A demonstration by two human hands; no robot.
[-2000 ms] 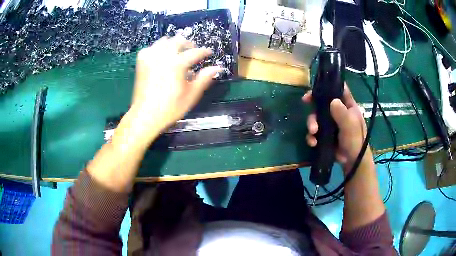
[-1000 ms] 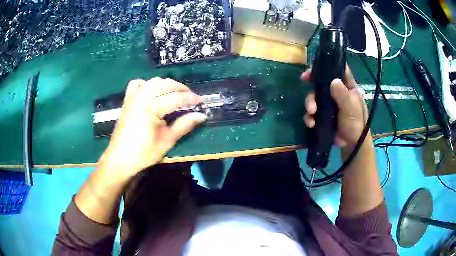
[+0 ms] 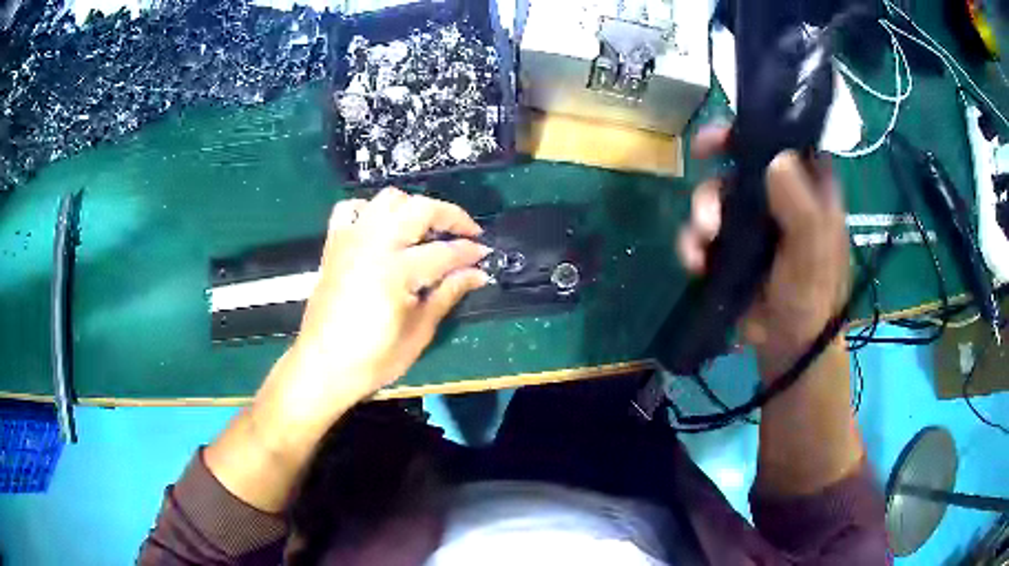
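The black fixture [image 3: 266, 321] lies on the green bench, with a white strip [image 3: 260, 293] in its groove and a round silver feature [image 3: 565, 276] near its right end. My left hand [image 3: 387, 282] is over the fixture, its fingertips pinching a small silver fitting [image 3: 488, 263] at the strip's right end; the fingers partly hide it. My right hand [image 3: 791, 238] is blurred and grips the black electric screwdriver [image 3: 744, 238] to the right of the fixture, its bit [image 3: 645, 407] pointing down-left past the bench edge.
A black tray of silver fittings [image 3: 415, 100] stands behind the fixture, beside the pale screw feeder [image 3: 564, 55] on its wooden base [image 3: 603, 146]. A dark heap [image 3: 144, 77] lies back left. A grey-black strip [image 3: 66, 310] crosses the left bench edge. A slim black tool [image 3: 957, 227] lies right.
My left hand has gone from the tray down to the fixture, then further right along it. The screwdriver in my right hand has tilted, its bit swinging left.
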